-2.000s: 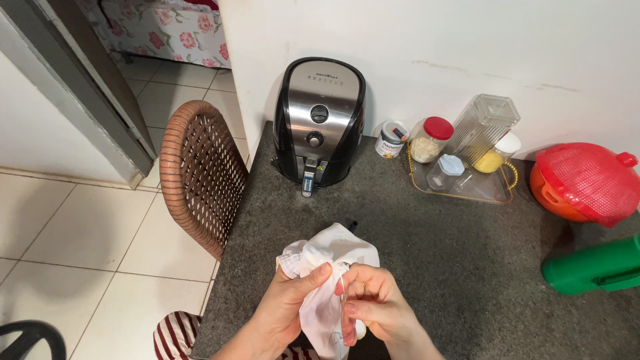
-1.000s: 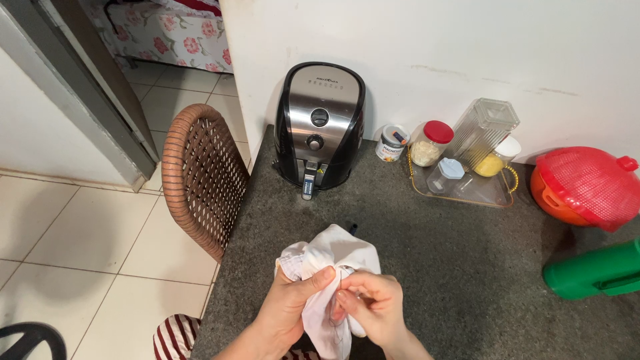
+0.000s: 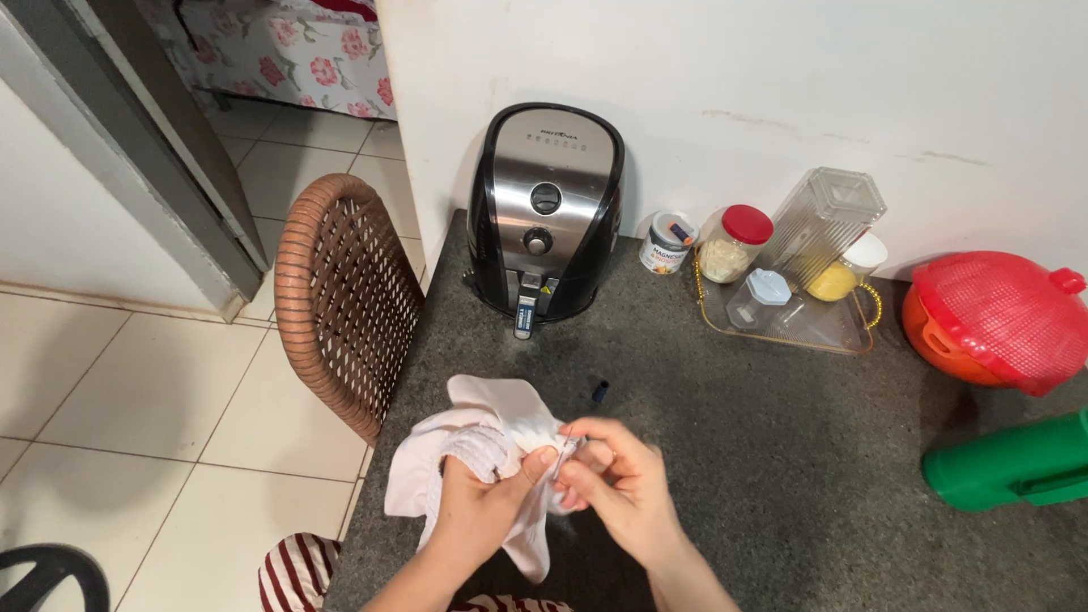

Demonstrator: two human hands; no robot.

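Observation:
A bunched white cloth [image 3: 501,408] is over the dark stone tabletop near its front left part. My left hand [image 3: 484,501] grips it, with fingers inside its gathered elastic edge and the thumb on top. At the right side of the cloth, my right hand [image 3: 616,480] pinches a thin, needle-like item and a bit of the fabric; the fingertips are blurred, so its exact form is hard to tell. A small dark cap or tube [image 3: 601,391] lies on the tabletop just beyond my hands.
Behind stand an air fryer [image 3: 544,212], a white tin [image 3: 667,245], a red-lidded jar [image 3: 735,242] and a clear tray [image 3: 790,333] with containers. Rightward are a red-covered bowl [image 3: 994,323] and a green thermos [image 3: 1003,463]. A woven chair [image 3: 340,297] borders the left edge.
The cloth has been turned and spread further left in my left hand, showing more of its gathered edge. The dark cap, partly hidden behind the cloth before, now shows fully.

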